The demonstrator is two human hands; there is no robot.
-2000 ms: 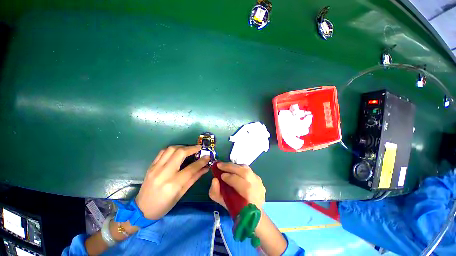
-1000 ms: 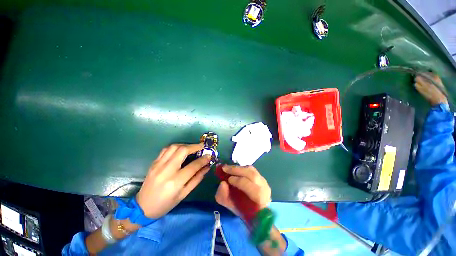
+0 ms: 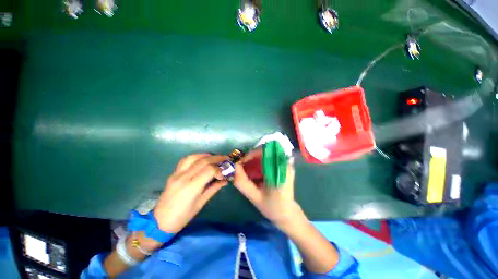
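Observation:
My left hand (image 3: 188,188) holds a small round electronic assembly (image 3: 227,168) in its fingertips, above the green bench. My right hand (image 3: 273,199) is around the dark-red glue syringe (image 3: 253,168), whose bright green adapter head (image 3: 274,163) faces up toward the camera. The syringe tip is hidden. The right fingertips are close beside the assembly; whether they touch it I cannot tell. The white wiping paper (image 3: 278,139) lies on the bench, mostly hidden behind the syringe and green head.
A red tray (image 3: 361,147) with white tissue stands right of centre. A black controller box (image 3: 431,147) is at the right, with a blurred clear hose passing in front. Several round assemblies (image 3: 248,17) lie along the top. A blue sleeve (image 3: 453,234) shows lower right.
The syringe has swung up, its green head moving from below my right hand to above the wiping paper. The top assemblies have shifted left. The other person's hand has left the upper right.

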